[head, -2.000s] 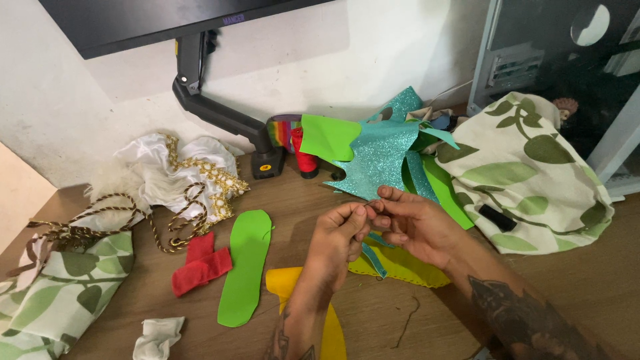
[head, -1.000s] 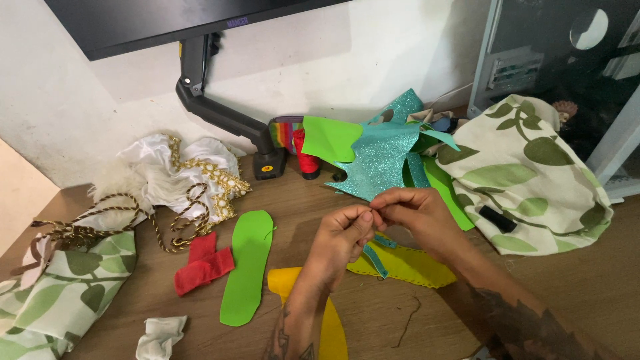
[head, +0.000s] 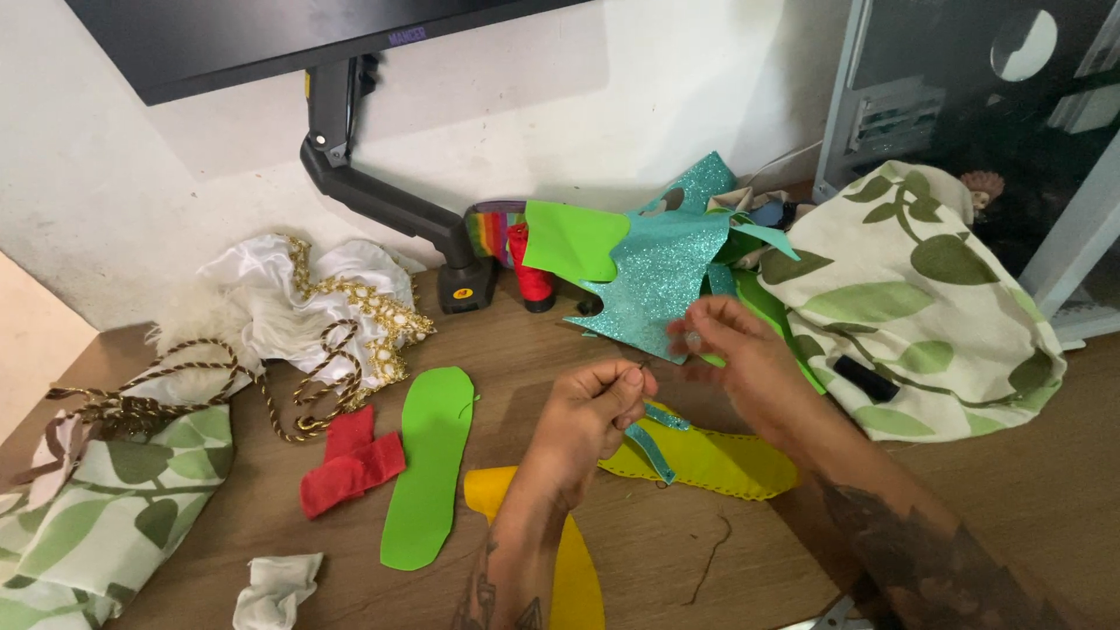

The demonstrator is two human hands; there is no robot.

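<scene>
Thumb and fingers of my left hand are pinched on something thin and dark, too small to name, above the yellow foam sole. My right hand is raised a little to the right, blurred, fingers curled; whether it holds a thread cannot be told. Below them lies the yellow sole with stitched edges and glittery turquoise straps. A green foam sole lies left of my left forearm. Another yellow foam piece is partly under that forearm. A dark loose thread rests on the wooden table.
Glittery turquoise foam and a green foam piece are heaped behind my hands. A leaf-print cloth bag stands right. Red cloth, white satin with gold trim, and a crumpled white cloth lie left. A monitor arm stands behind.
My hands were together at the fingertips; now my right hand is apart from the left, up and to the right. The soles and cloths have not moved.
</scene>
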